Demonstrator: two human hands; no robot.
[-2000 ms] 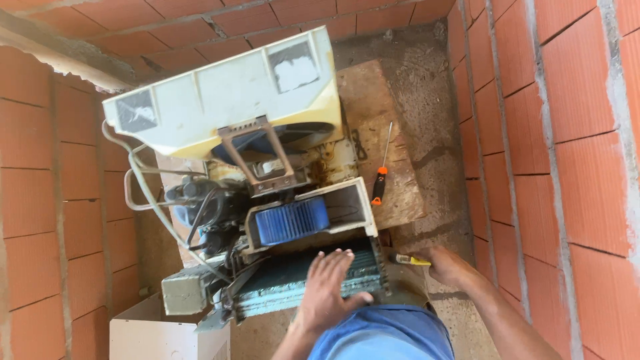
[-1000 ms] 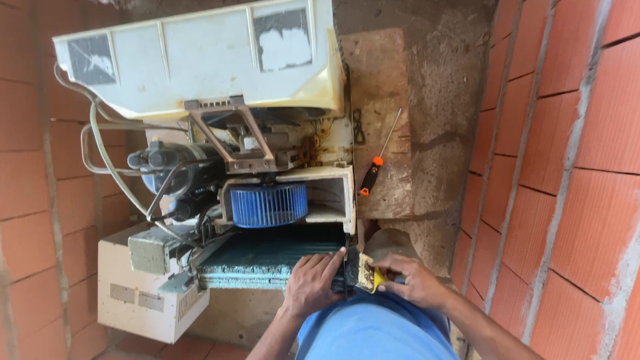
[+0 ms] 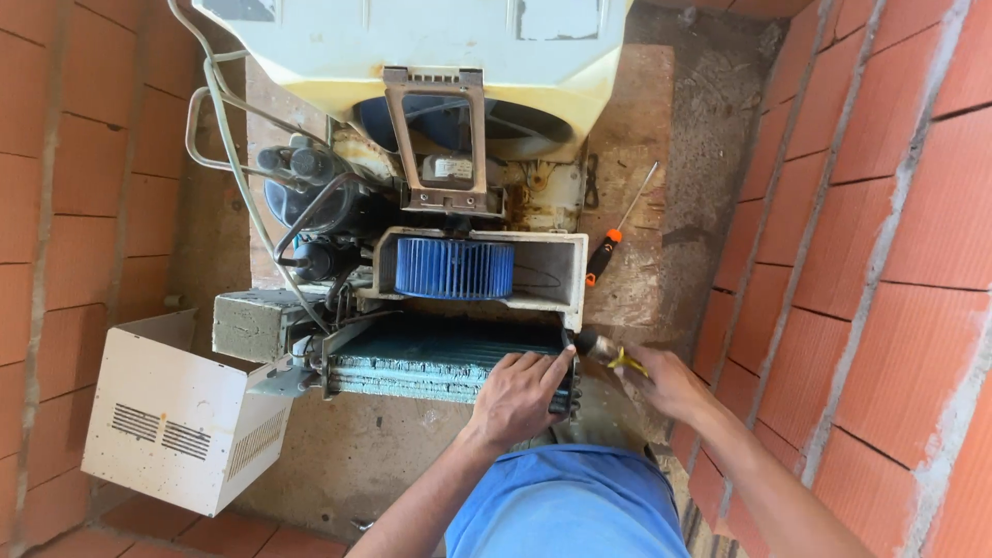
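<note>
My left hand (image 3: pixel 521 394) lies with its fingers spread on the right end of the finned coil (image 3: pixel 411 376) of an opened air conditioner. In my right hand (image 3: pixel 668 381) is a brush with a yellow handle (image 3: pixel 629 362); its dark, blurred head (image 3: pixel 593 345) is at the coil's right end plate. Behind the coil, a blue blower wheel (image 3: pixel 455 268) sits in a pale housing (image 3: pixel 549 267). A metal motor bracket (image 3: pixel 478 147) stands behind the wheel. The dark compressor (image 3: pixel 310 203) and bent tubes are to its left.
A screwdriver with a black and orange handle (image 3: pixel 603 258) lies on the wooden board (image 3: pixel 639 116) at the right. The vented metal cover (image 3: pixel 167 434) stands at the lower left. Brick walls (image 3: pixel 860 256) rise at both sides, and the white fan shroud (image 3: pixel 434 39) is at the back.
The brush's head, turned toward me at the coil's corner one second ago, now points left at the end plate. My left hand stays on the coil's right part. The view has shifted.
</note>
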